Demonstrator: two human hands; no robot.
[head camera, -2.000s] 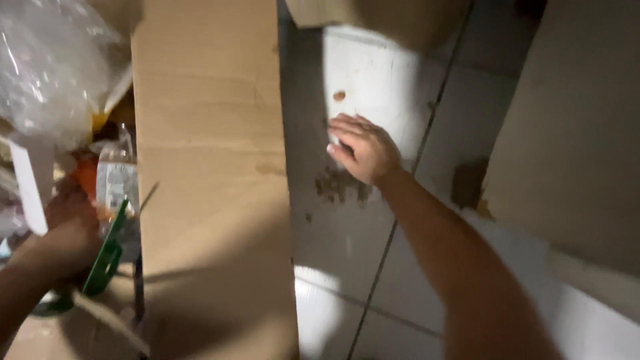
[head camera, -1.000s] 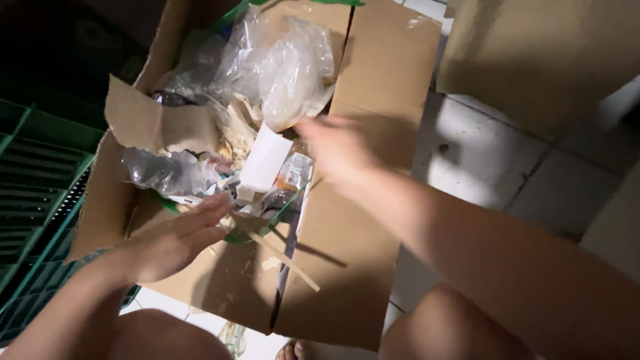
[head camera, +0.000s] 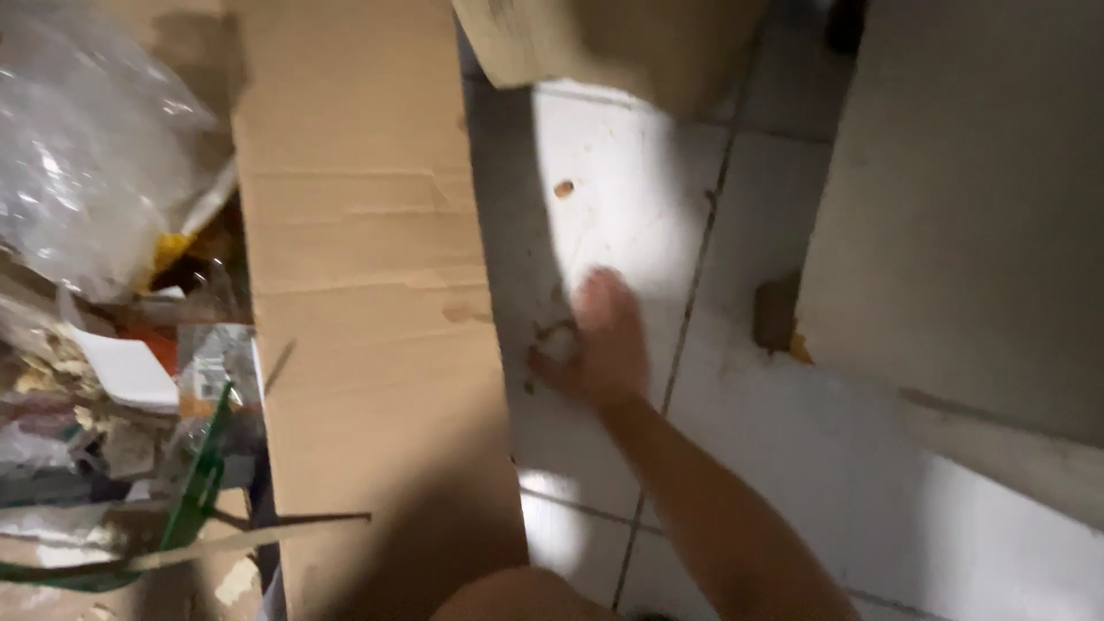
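Note:
My right hand (head camera: 608, 341) reaches down to the white tiled floor (head camera: 595, 466), its thumb and fingers spread around brown crumbs (head camera: 552, 329). Motion blurs it, and I cannot make out anything in its grasp. A small brown piece (head camera: 564, 188) lies on the tile beyond the fingertips. To the left of the hand runs a wide cardboard box flap (head camera: 371, 241). My left hand is out of the frame.
The box at left holds a clear plastic bag (head camera: 86, 155), a white paper piece (head camera: 129, 366), a clear packet (head camera: 211, 371) and green strapping (head camera: 203, 474). Another cardboard piece (head camera: 604, 39) is at the top; a large pale panel (head camera: 966, 216) stands at right.
My right hand has moved from over the box to the floor on the right. My left hand, over the box a second ago, has left the view. The view has shifted closer to the flap and floor.

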